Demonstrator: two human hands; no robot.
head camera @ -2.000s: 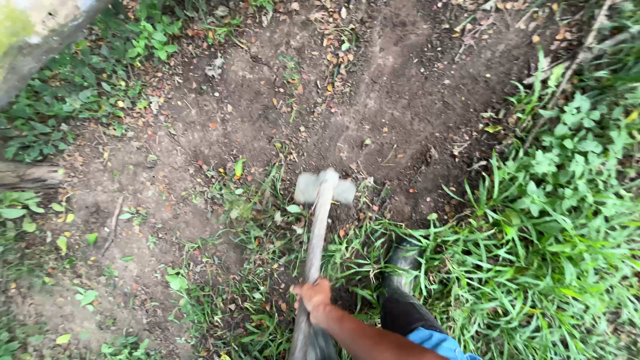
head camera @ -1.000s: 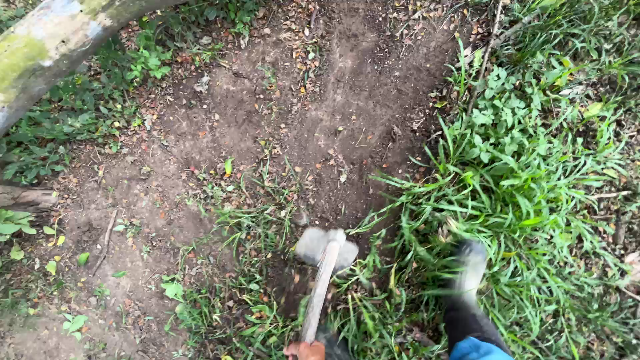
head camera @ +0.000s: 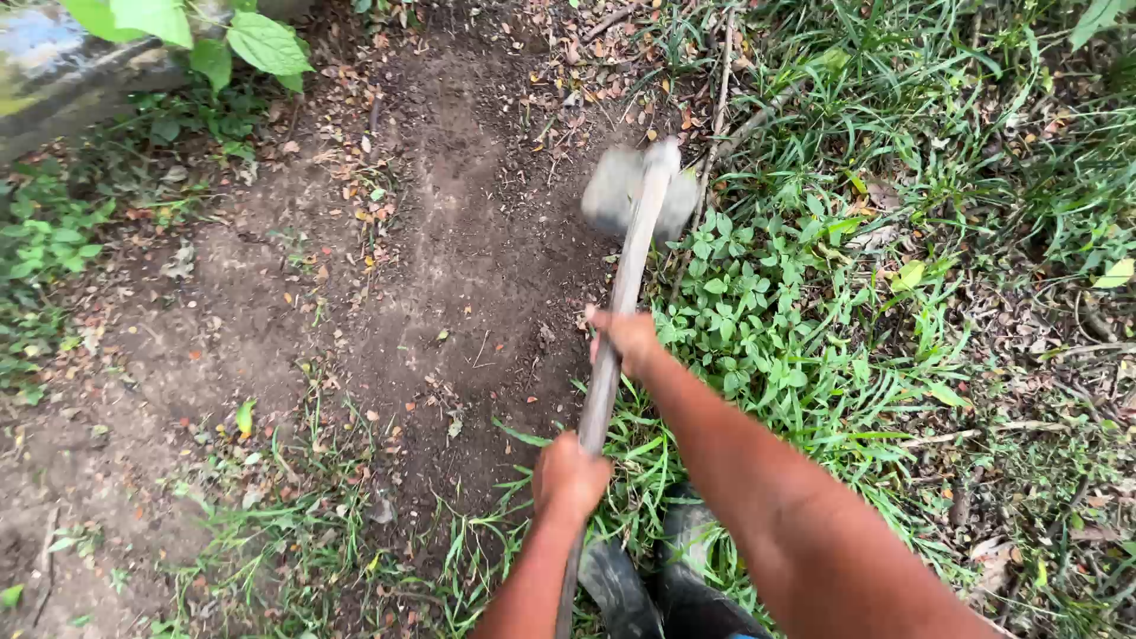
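Note:
A hoe with a long wooden handle (head camera: 628, 266) slants up the middle of the view. Its broad metal blade (head camera: 612, 191), blurred, is over the border between bare soil (head camera: 479, 266) and green weeds (head camera: 737, 302). My left hand (head camera: 571, 475) grips the handle lower down, and my right hand (head camera: 626, 337) is wrapped around it nearer the blade. Whether the blade touches the ground cannot be told.
Black rubber boots (head camera: 621, 586) stand in grass below my hands. A pale log (head camera: 80, 80) lies at the upper left behind broad leaves (head camera: 266, 44). Thin branches (head camera: 723, 98) lie at the upper right of the soil. Grass (head camera: 887, 115) covers the right side.
The hoe blade has moved up and right to the weeds' edge. Both my hands now show on the handle, where one showed before. Two boots are visible together. The view has shifted.

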